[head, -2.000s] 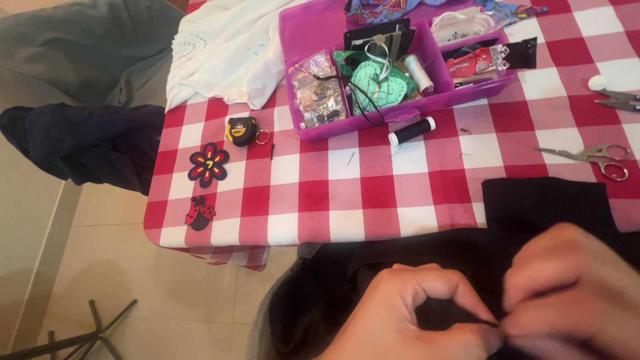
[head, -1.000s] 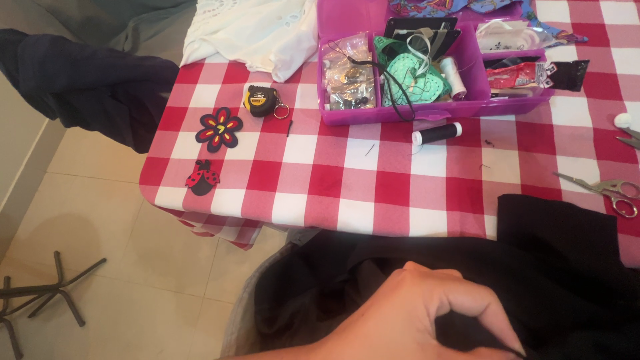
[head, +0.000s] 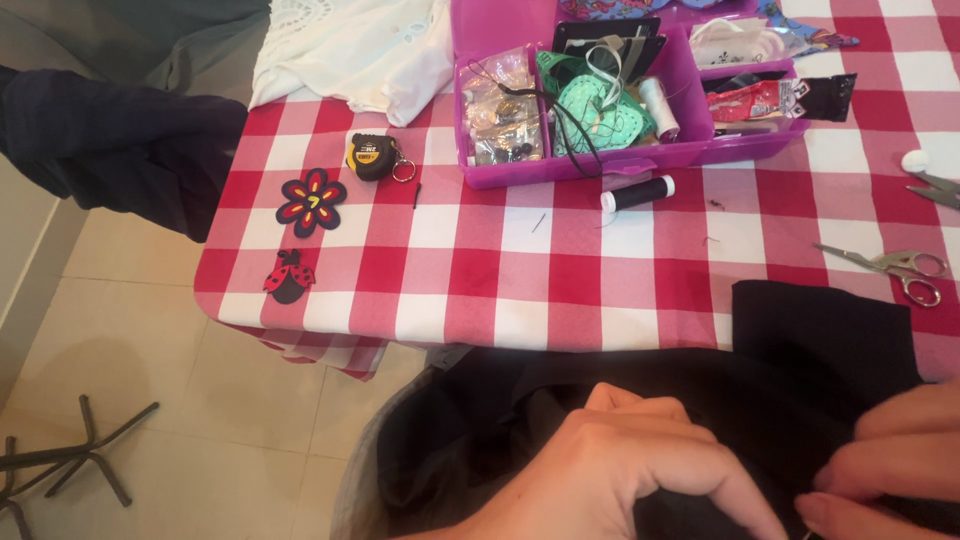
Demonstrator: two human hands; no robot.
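Note:
Black fabric (head: 562, 375) lies over my lap, and a flap of it rests on the table edge. My left hand (head: 630, 465) is over this fabric at the bottom centre, thumb and index finger curved; the fingertips run out at the lower edge, so their hold is hidden. At the lower right, my right hand (head: 885, 457) has its fingertips pinched together beside the fabric, with a thin, light sliver, perhaps a needle, just below them. A spool of black thread (head: 637, 194) lies by the purple box, and small embroidery scissors (head: 892, 262) lie above the right hand.
An open purple sewing box (head: 682, 156) holds packets, felt and white thread. On the checked tablecloth (head: 487, 315) lie a tape measure (head: 373, 157), a flower patch (head: 311, 202), a ladybird patch (head: 289, 277) and a white cloth (head: 360, 56). Other scissors (head: 937, 190) sit at the right edge.
My right hand was beside the left two seconds ago, was out of view one second ago, and is back at the lower right. The view has shifted somewhat.

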